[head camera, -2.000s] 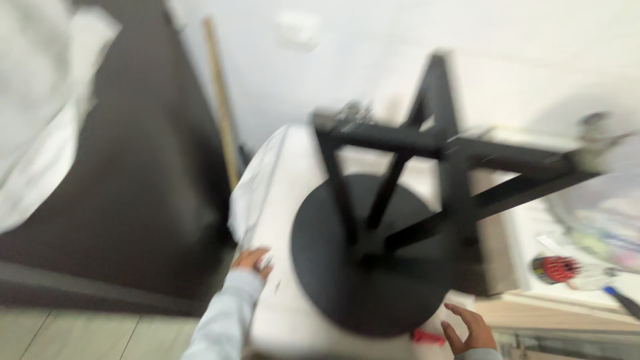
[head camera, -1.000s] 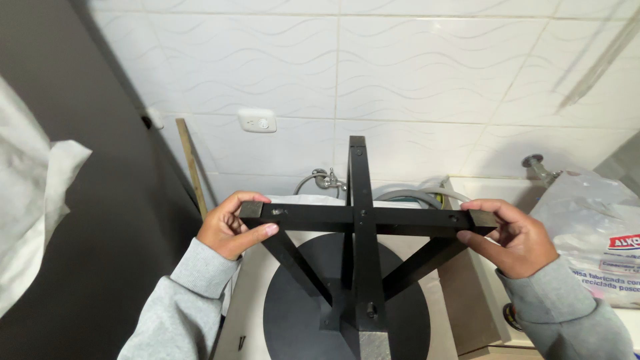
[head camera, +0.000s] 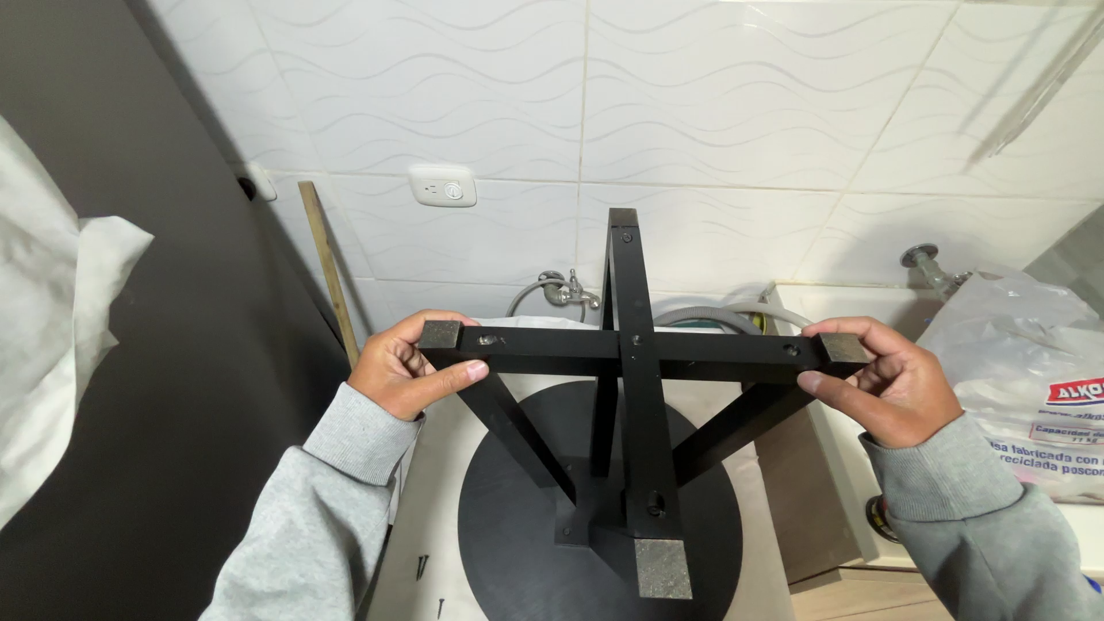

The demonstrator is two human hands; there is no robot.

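A black stool or small table with a round top and crossed legs (head camera: 638, 354) stands upside down, its round black disc (head camera: 517, 483) resting on a cloth-covered surface (head camera: 431, 509). My left hand (head camera: 414, 366) grips the left end of the crossbar, thumb in front and fingers behind the padded corner. At the bar's right end, my right hand (head camera: 888, 379) holds the other corner the same way. Brown-grey pads (head camera: 662, 569) cap the ends of the legs. Several dark screws (head camera: 422, 567) lie on the cloth to the left of the disc.
Behind are a tiled wall with an outlet (head camera: 442, 186), a metal tap (head camera: 565, 291) with hoses and a leaning wooden stick (head camera: 328, 267). A sink (head camera: 849, 302) with a filled plastic bag (head camera: 1018, 371) is at right. A dark grey panel (head camera: 172, 345) stands at left.
Two seconds ago both hands were low beside the disc, off the crossbar; one second ago they held its two ends, as now. The view has shifted greatly since the oldest frame.
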